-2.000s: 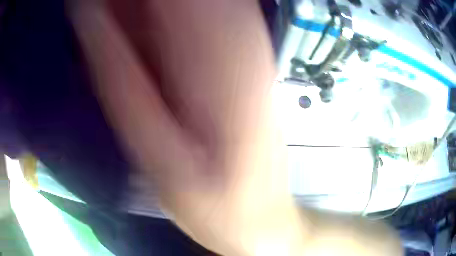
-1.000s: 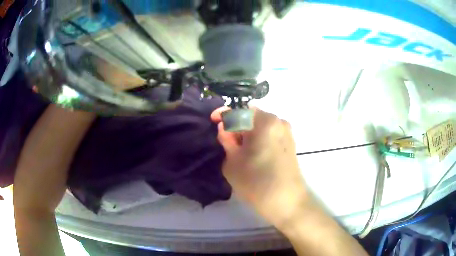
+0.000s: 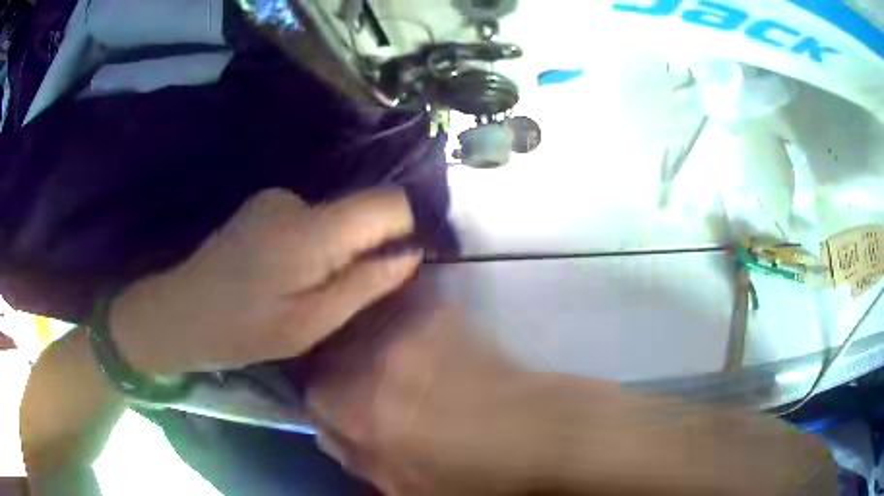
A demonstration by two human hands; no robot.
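Observation:
The dark purple garment lies over the left of the machine bed and reaches the area under the sewing machine head. My left hand, with a dark band at the wrist, pinches the garment near its right edge, in front of the tension discs. My right hand is blurred at the front edge of the bed, touching a lower part of the dark cloth; its fingers are partly hidden, so its grip cannot be told. The needle and presser foot are not clearly visible.
The white machine body with blue "JACK" lettering stands at the upper right. Green and yellow snips lie beside a tan paper tag at far right. A narrow strip hangs over the bed's front. Pale grey cloth shows at upper left.
My left hand has come out from behind the machine head onto the cloth in front. My right hand has moved down and left from the needle area. The garment now spreads farther left, with pale cloth showing.

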